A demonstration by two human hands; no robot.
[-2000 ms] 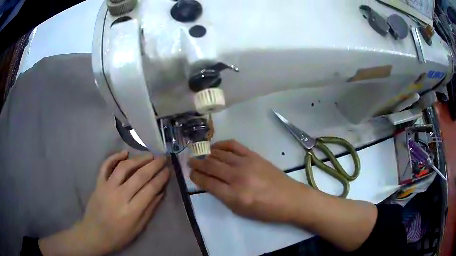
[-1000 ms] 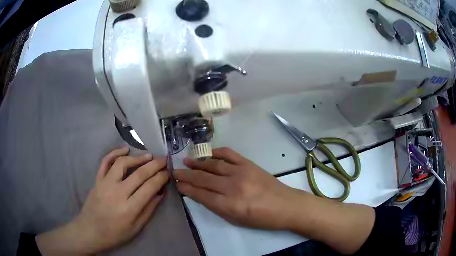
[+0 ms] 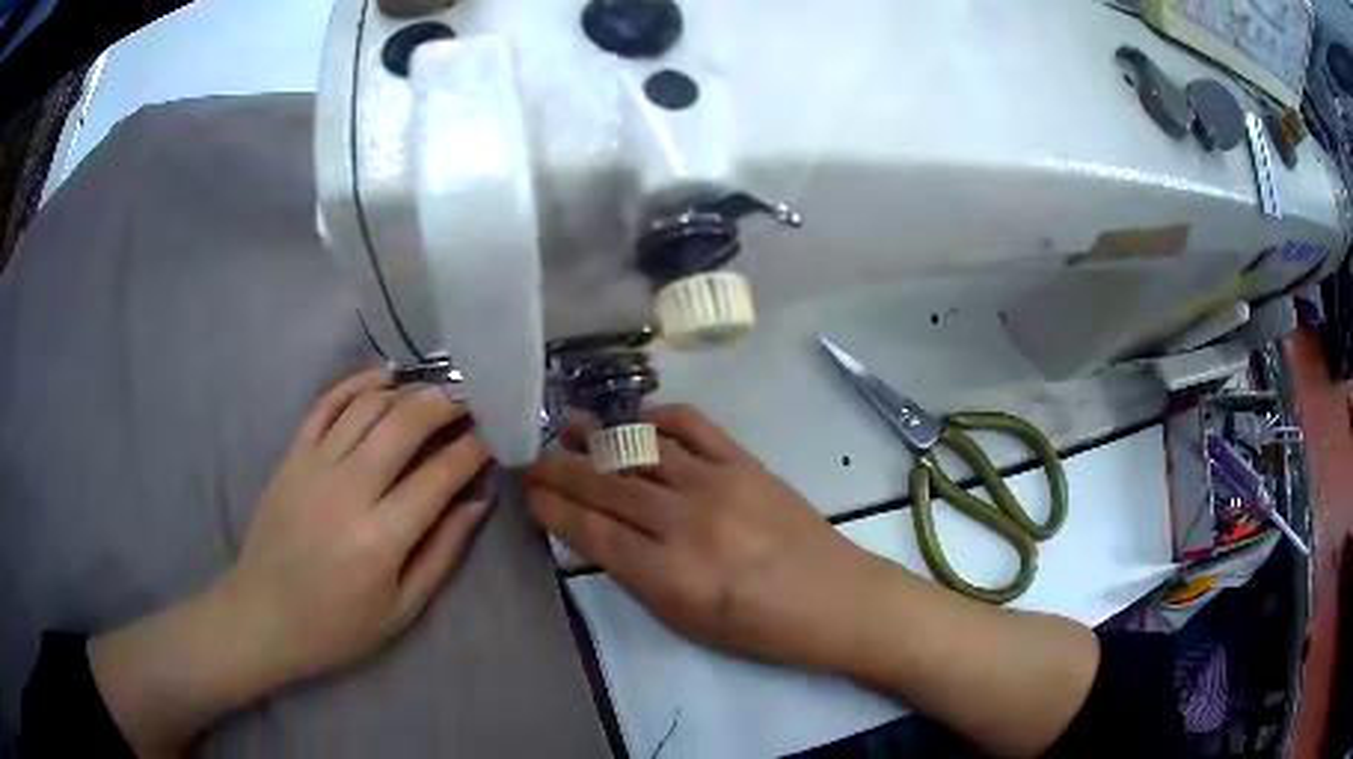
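A large grey-brown cloth piece [image 3: 149, 371] lies left of and under the machine head, its right edge running down past the table edge. My left hand [image 3: 349, 519] lies on the cloth with fingers bent, fingertips near the metal parts at the machine head. My right hand [image 3: 698, 534] is at the cloth's right edge, fingertips partly behind the lower cream knob [image 3: 625, 446]. Whether its fingers pinch the cloth cannot be made out. The white sewing machine [image 3: 890, 134] stands over the work; its head hides the needle and presser foot.
Scissors [image 3: 972, 482] with olive-green handles lie on the bed right of my right hand, blades pointing up-left. A tool tray [image 3: 1232, 475] with a purple item stands at the far right. A dark thread [image 3: 668, 730] lies on the white table at the bottom.
The view has shifted, and the machine head sits further right and covers the foot area. My left hand's fingertips have moved up the cloth. My right hand remains by the lower knob.
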